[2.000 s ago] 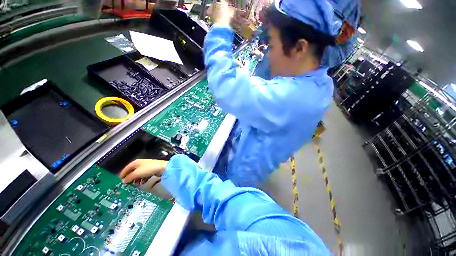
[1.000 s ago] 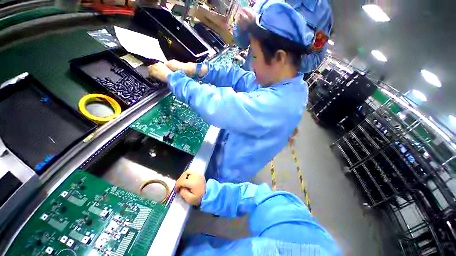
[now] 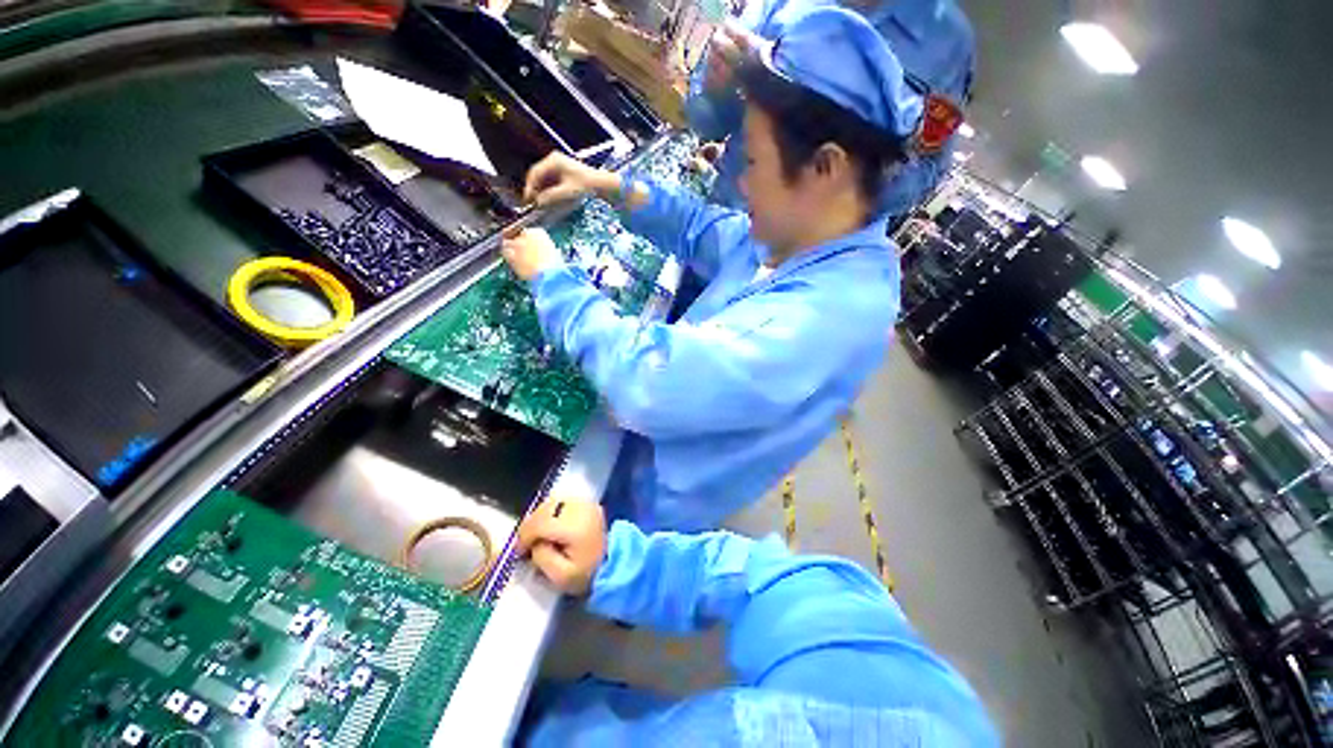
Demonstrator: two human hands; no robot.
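Note:
A green printed circuit board (image 3: 249, 636) with white parts and dark components lies on the line at the lower left, cut off by the frame's edge. My right hand (image 3: 564, 545) rests on the line's front metal rail (image 3: 504, 643), beyond the board's right corner, with its fingers curled. A small dark mark shows on top of the hand; I cannot tell what it is. No held object is visible. My left hand is out of the picture. An amber tape ring (image 3: 449, 554) lies in the gap between boards, beside my right hand.
Another person (image 3: 731, 322) in blue works over a second green board (image 3: 497, 344). On the rear ledge are a yellow tape roll (image 3: 290, 301), a black tray of small dark parts (image 3: 344, 219), a black tray with blue bits (image 3: 124, 351) and white paper (image 3: 417, 117). Dark racks (image 3: 1111, 468) stand right.
My right hand has moved from the near board's edge to the front rail, where it has stayed since a second ago. The other person's hands have shifted from the parts tray towards their board.

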